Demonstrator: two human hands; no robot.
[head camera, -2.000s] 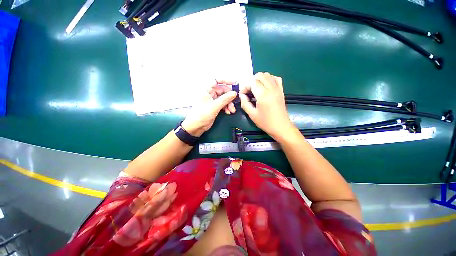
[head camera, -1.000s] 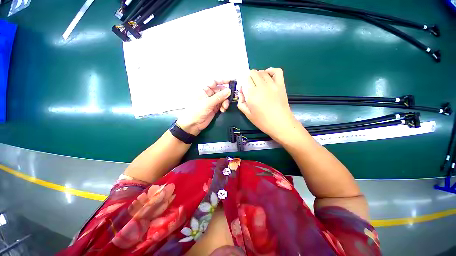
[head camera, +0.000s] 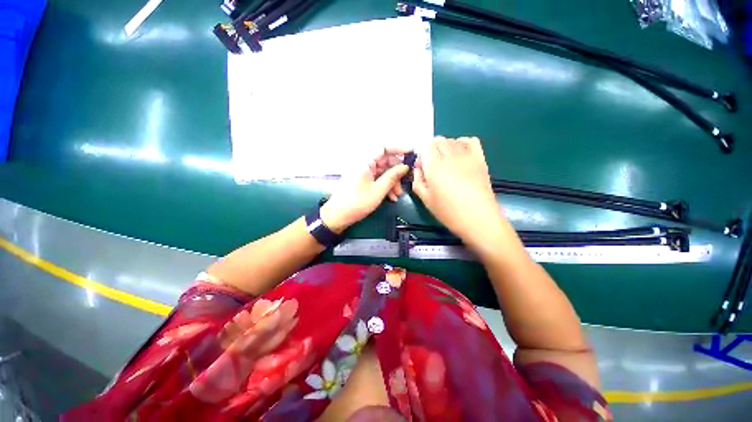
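Observation:
A small black connector housing (head camera: 409, 160) is between my two hands over the lower right corner of the white paper sheet (head camera: 330, 99). My left hand (head camera: 368, 186) holds the housing between thumb and fingers. My right hand (head camera: 453, 180) is closed at its right side, fingertips pinched; the thin wires there are hidden by the fingers. A black wire harness (head camera: 577, 196) runs right from under my right hand to a far-end connector (head camera: 678, 210).
Nearer me, more black cables (head camera: 585, 236) lie along the steel ruler (head camera: 610, 253). A harness bundle (head camera: 272, 16) is at top left, waiting harnesses (head camera: 577, 58) at top right, plastic bags (head camera: 688, 18) beyond. More cables (head camera: 738, 284) lie far right.
The view has turned slightly, so the bench things sit differently in it. Both hands stay together at the housing, with small finger shifts. The plastic bags now show at top right.

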